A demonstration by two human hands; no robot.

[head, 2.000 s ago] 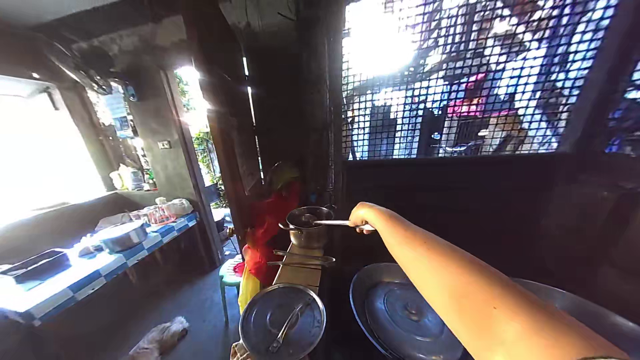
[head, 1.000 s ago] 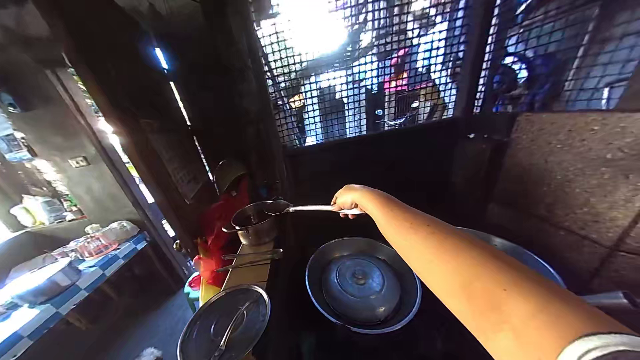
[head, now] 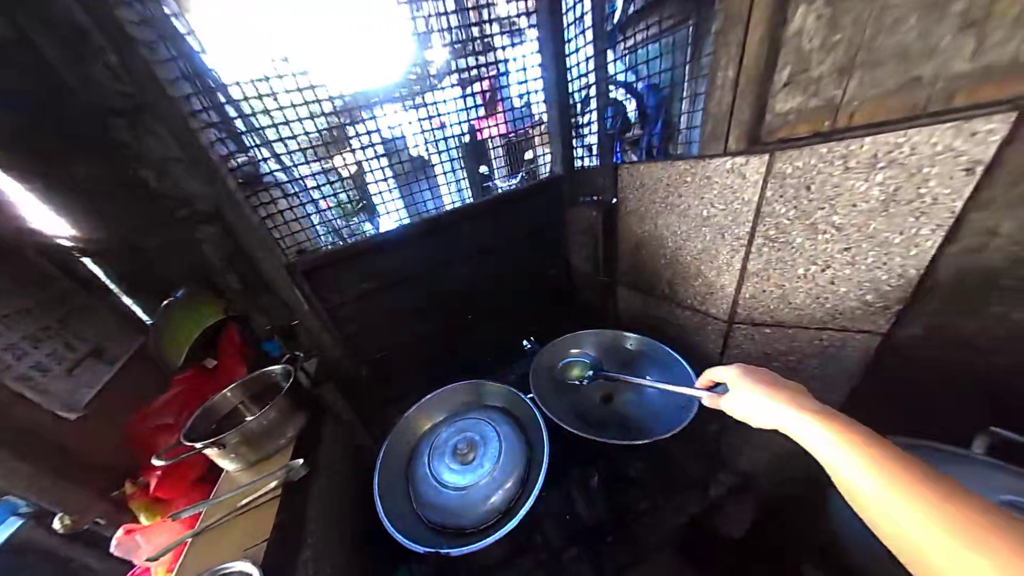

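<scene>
My right hand [head: 756,394] grips the dark end of a long metal ladle [head: 644,384]. The ladle's bowl holds some yellowish liquid and is over the left part of a wide metal wok [head: 612,424], where a little dark liquid shows at the bottom. To the left of the wok stands a metal basin [head: 392,480] with a domed metal lid [head: 500,488] inside it. A steel pot [head: 256,436] with side handles sits on the narrow ledge at the left. My left hand is out of view.
Metal tongs [head: 232,504] lie on the wooden ledge [head: 248,524] below the pot, beside red plastic bags [head: 172,416]. A green bowl [head: 188,324] is behind them. Wire mesh [head: 416,160] and a stone-chip panel [head: 848,232] bound the cooking area. Another large pan [head: 952,472] is at the right.
My right hand has carried the ladle from the steel pot on the ledge to the wok. The view has swung to the right.
</scene>
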